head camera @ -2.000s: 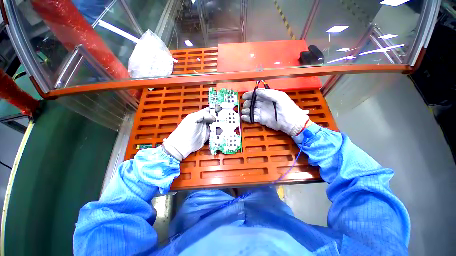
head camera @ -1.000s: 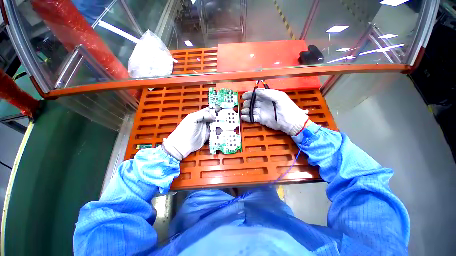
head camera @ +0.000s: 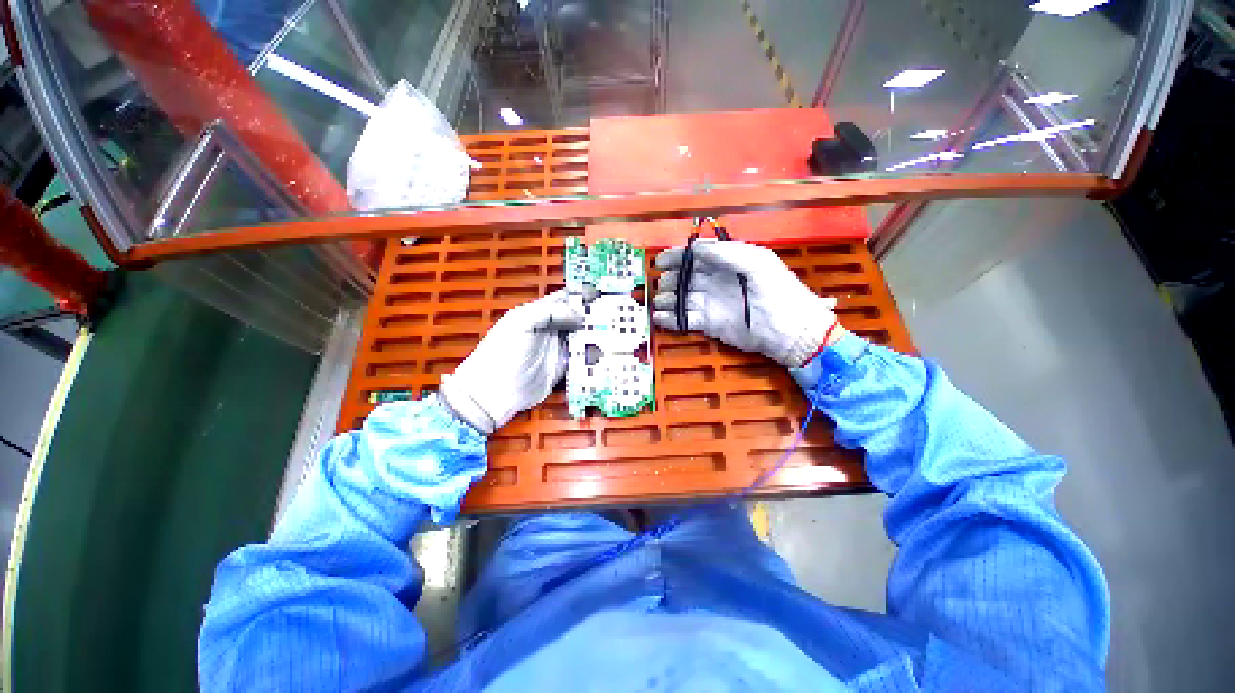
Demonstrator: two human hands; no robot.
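Note:
A green circuit board panel [head camera: 616, 328] with pale areas and small holes lies lengthwise over the orange-red slotted tray [head camera: 650, 467]. My left hand [head camera: 512, 363], in a white-grey glove, holds its left edge, with the thumb over the edge. My right hand [head camera: 738, 301], also gloved, is just right of the board and holds diagonal cutters [head camera: 688, 282]. Their black handles lie along the palm and fingers, and the jaws point away from me. A thin blue-purple cord [head camera: 792, 444] runs down from my right wrist.
A clear shield with an orange-red lower edge [head camera: 542, 217] crosses over the tray. Behind it are a white crumpled bag [head camera: 406, 152], a red sheet [head camera: 704, 146] and a black object [head camera: 845, 149]. Small green pieces [head camera: 393, 397] sit at the tray's left. A green conveyor belt [head camera: 149, 460] is at left.

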